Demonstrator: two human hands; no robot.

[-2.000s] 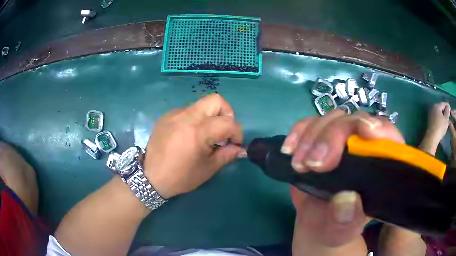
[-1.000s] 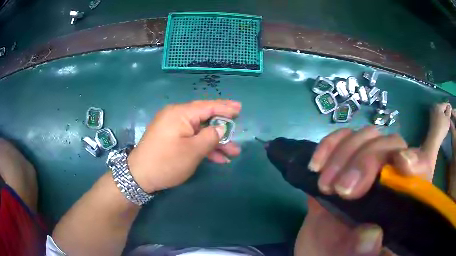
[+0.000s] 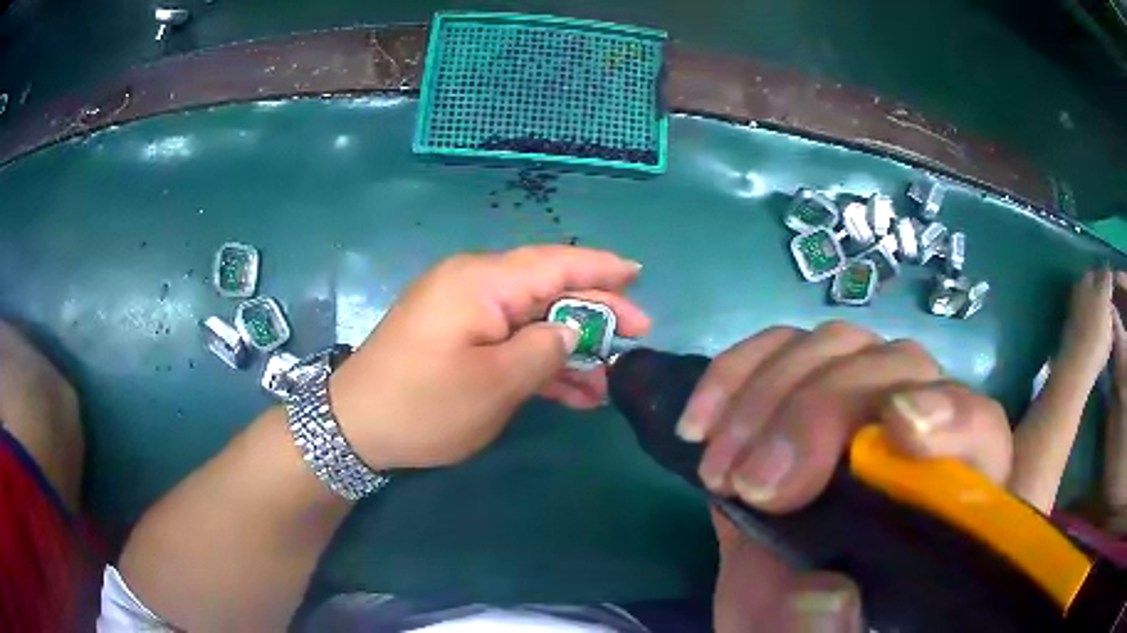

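My left hand (image 3: 464, 359), with a metal watch on the wrist, holds a small silver-rimmed housing (image 3: 581, 331) with a green circuit board facing up, the thumb over its left edge. My right hand (image 3: 840, 420) is shut around a black electric screwdriver (image 3: 661, 393) with an orange-yellow strip. Its nose points left and is at the lower right corner of the housing. The bit is mostly hidden there, so I cannot tell whether it sits in a screw.
A green perforated screw tray (image 3: 541, 93) stands on the brown strip (image 3: 297, 62), with loose screws (image 3: 531, 188) below it. Several units (image 3: 818, 254) lie at right, several more (image 3: 236, 268) at left. Another person's arm (image 3: 1073, 383) is at right, a knee-like bare limb at left.
The screwdriver has moved left, its nose now at the housing's edge. Earlier the left hand was turned over with the housing hidden; now the board faces up. The view has shifted slightly.
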